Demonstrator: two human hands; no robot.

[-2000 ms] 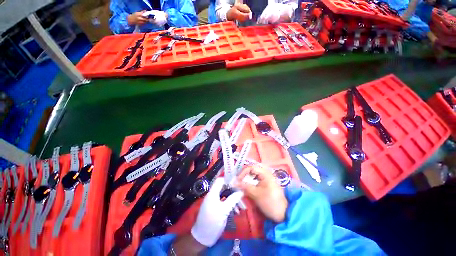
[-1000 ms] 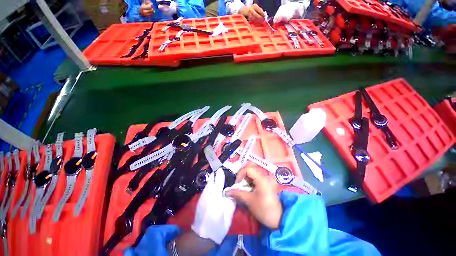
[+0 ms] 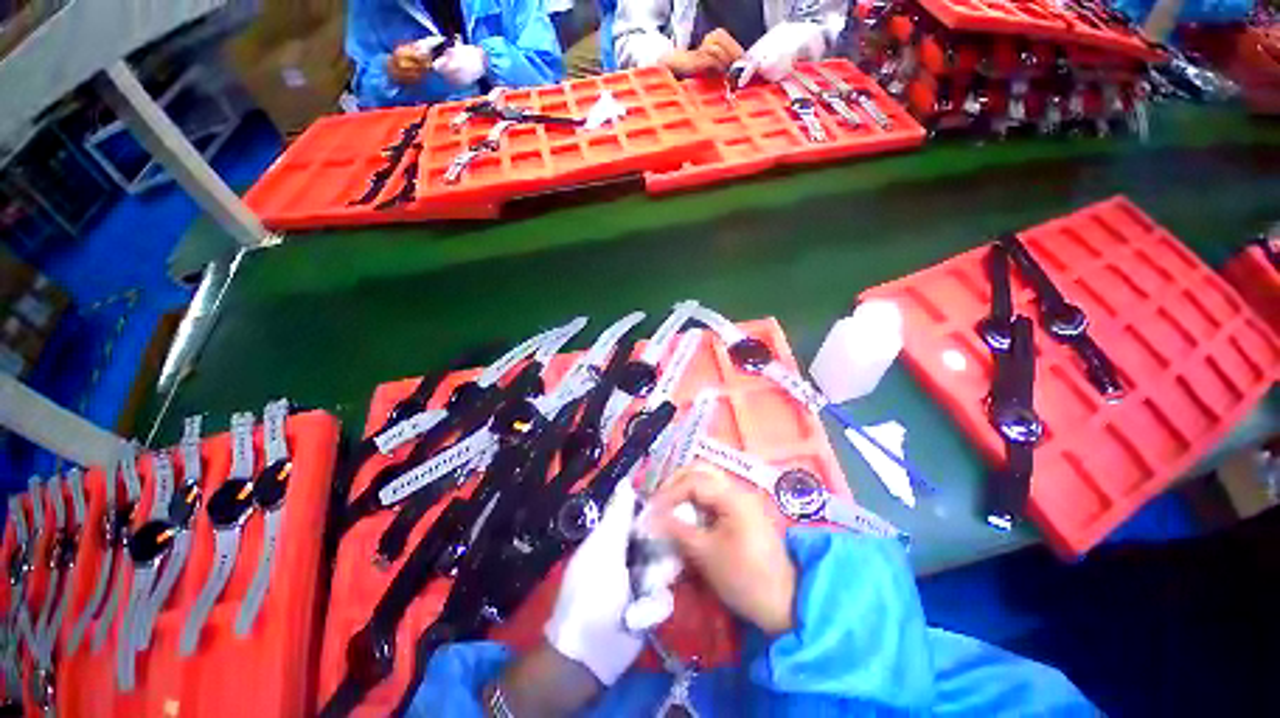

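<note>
My left hand (image 3: pixel 595 589), in a white glove, holds a wristwatch (image 3: pixel 654 556) above the front of the centre tray. The watch is blurred and partly hidden by the fingers; its light grey strap points up. My right hand (image 3: pixel 733 540), bare, is against the watch with thumb and fingertips pinched on a small white scrap. Under and beyond my hands, a pile of black-strap and grey-strap wristwatches (image 3: pixel 522 420) lies across the red centre tray (image 3: pixel 771 421). A separate grey-strap watch (image 3: pixel 802 492) lies face up right of my right hand.
Left is a red tray (image 3: pixel 288 596) with grey-strap watches in a row. Right is a red tray (image 3: pixel 1109 435) with black-strap watches. Between trays stand a whitish bottle (image 3: pixel 858 351) and white scraps (image 3: pixel 884 456). Across the green bench (image 3: pixel 534 267), people's hands work over more red trays (image 3: pixel 576 140).
The held watch has turned in my left hand, and my right hand's fingers have shifted over it. The camera view has moved slightly. The hands across the bench have also moved.
</note>
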